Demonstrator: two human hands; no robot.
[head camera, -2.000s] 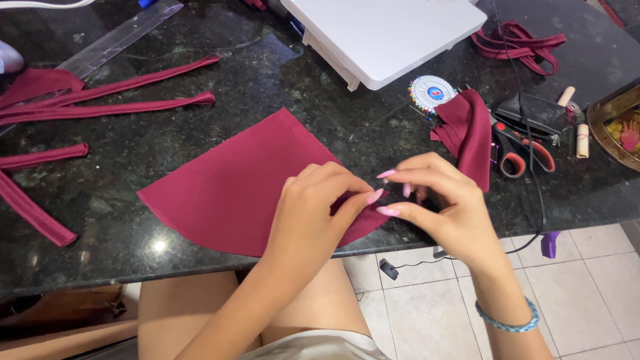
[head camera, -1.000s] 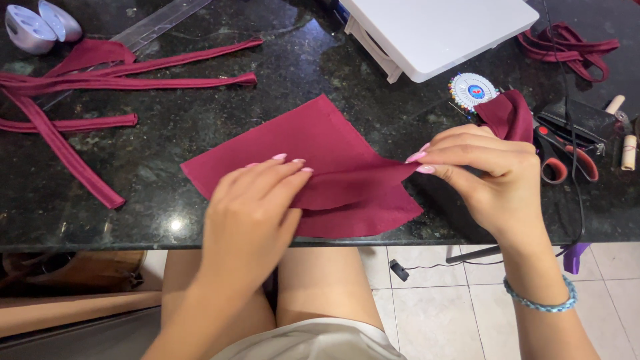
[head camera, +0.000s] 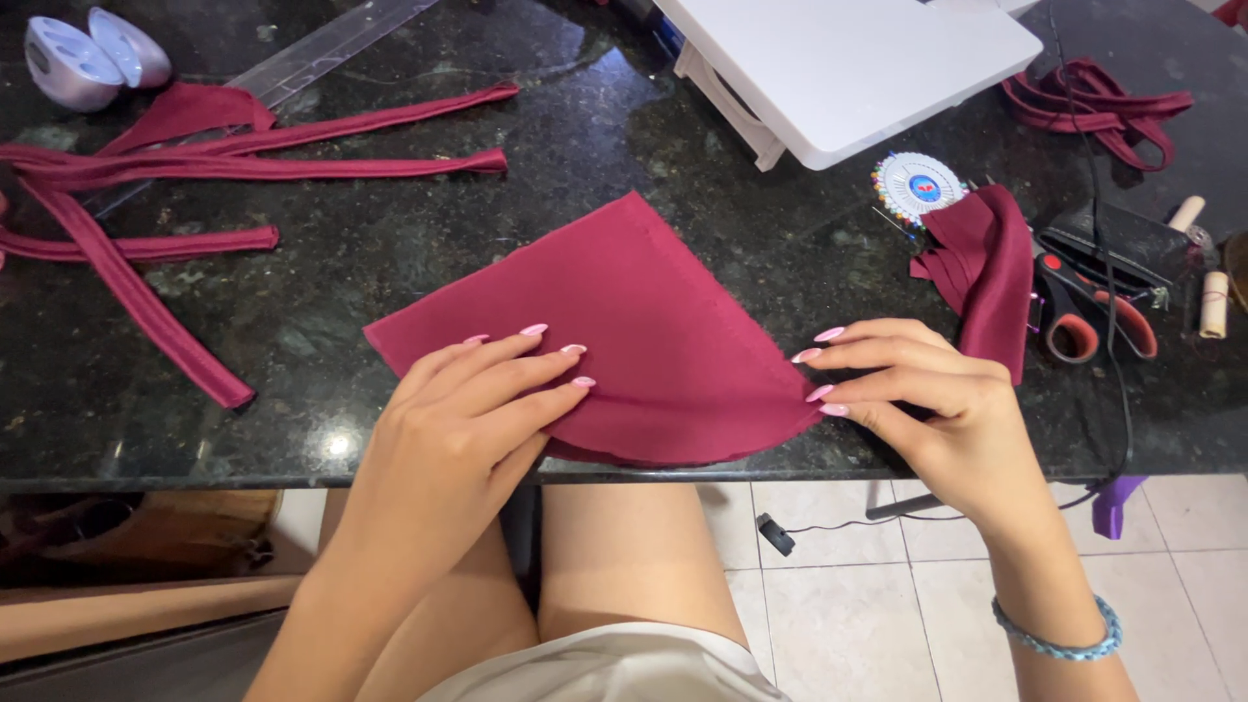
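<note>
A maroon fabric piece (head camera: 624, 312), wedge-shaped with a curved lower edge, lies on the dark stone countertop close to its front edge. My left hand (head camera: 478, 409) rests on its lower left part, palm down, fingers apart, gripping nothing. At the fabric's right corner is my right hand (head camera: 907, 390); thumb and index fingertips touch the corner, and whether they pinch it cannot be made out. Just beyond the right hand lies a folded maroon scrap (head camera: 994, 273). Beside that scrap are a wheel of pins (head camera: 918, 188) and scissors (head camera: 1077, 317) with black and red handles.
A white machine bed (head camera: 858, 68) stands at the back. Maroon fabric strips (head camera: 322, 166), a clear ruler (head camera: 327, 54) and an open earbud case (head camera: 93, 58) lie left. To the right are coiled strips (head camera: 1097, 112), a black pouch (head camera: 1121, 244), a thread spool (head camera: 1213, 304) and a cable (head camera: 1111, 312).
One second ago the right hand held up a folded-over flap of the fabric; now the flap lies down and the piece is spread out. The left hand stays on the fabric.
</note>
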